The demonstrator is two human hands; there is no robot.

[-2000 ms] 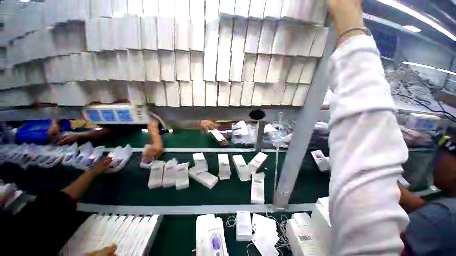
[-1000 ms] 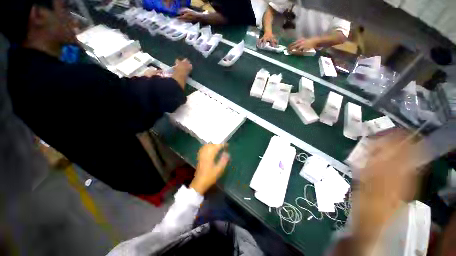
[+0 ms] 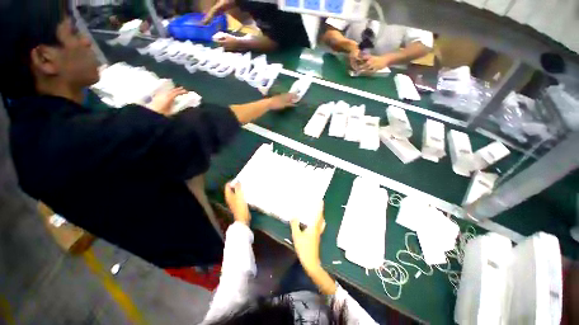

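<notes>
A row of formed white cartons (image 3: 282, 184) lies side by side on the green bench, with pointed flaps along its far edge. My left hand (image 3: 237, 203) is at the row's near left corner, fingers against its side. My right hand (image 3: 309, 235) is at the near right corner, thumb and fingers against the end carton. The two hands hold the row between them. The undersides of the fingers are partly hidden. A working pile of flat white cartons (image 3: 363, 222) lies just right of the row.
White cards (image 3: 432, 232) and looped cords (image 3: 390, 279) lie right of the pile. Stacks of blanks (image 3: 485, 279) stand at the far right. Loose cartons (image 3: 400, 145) lie on the belt behind a pale rail (image 3: 305, 149). A person in black (image 3: 114, 165) reaches across at left; others work opposite.
My left hand has moved onto the carton row's left corner. My right hand has come down from the right to its right corner. The neighbour's arm now reaches onto the belt.
</notes>
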